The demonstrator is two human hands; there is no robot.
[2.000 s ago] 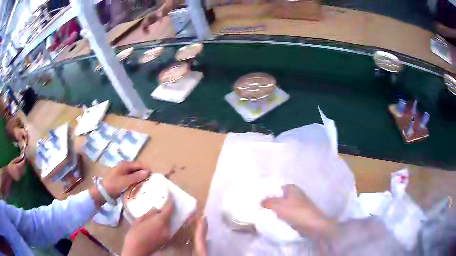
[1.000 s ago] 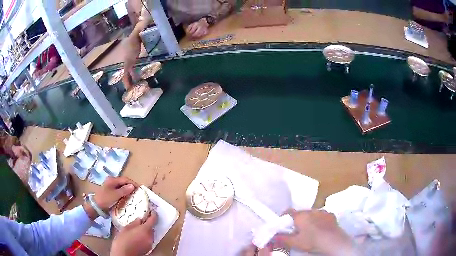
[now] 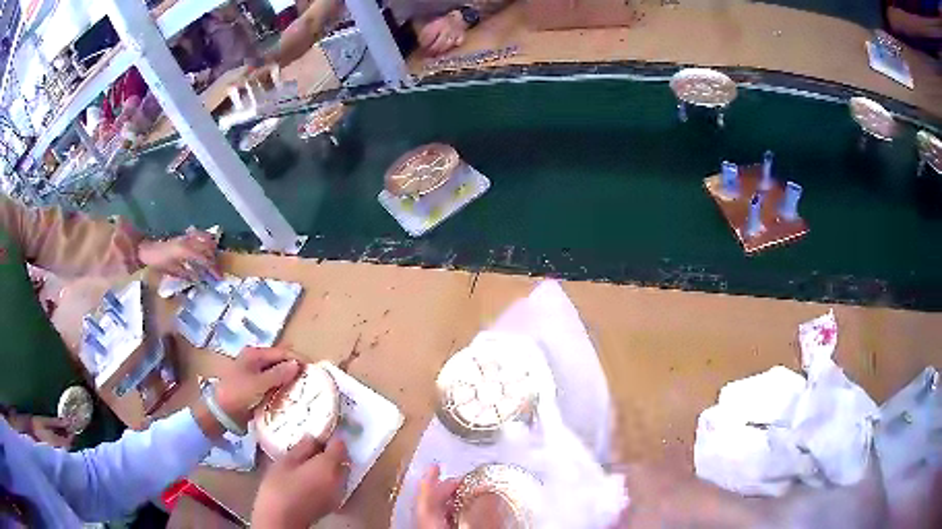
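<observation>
My left hand [image 3: 436, 500] is at the bottom edge, partly cut off, holding a round copper-patterned disc [image 3: 498, 501]. My right hand [image 3: 646, 486] is badly blurred beside the white sheet, its forearm coming from the lower right; its fingers and any grip cannot be made out. Another round disc with a pale patterned face [image 3: 485, 386] lies on the thin white sheet [image 3: 578, 362] before me. White wrapping or tissue runs between this disc and my right hand.
A crumpled white rag [image 3: 764, 429] lies right. At left, another person's hands [image 3: 305, 477] hold a disc [image 3: 297, 411] over a white plate. Plates with posts [image 3: 243, 310] stand beyond. The green belt [image 3: 578, 176] carries discs and a copper-coloured plate [image 3: 759, 222].
The white sheet is more gathered than a second ago. The disc in my left hand shows more fully. Another person's hand has arrived at the post plates; the far-left belt disc and its white plate are gone.
</observation>
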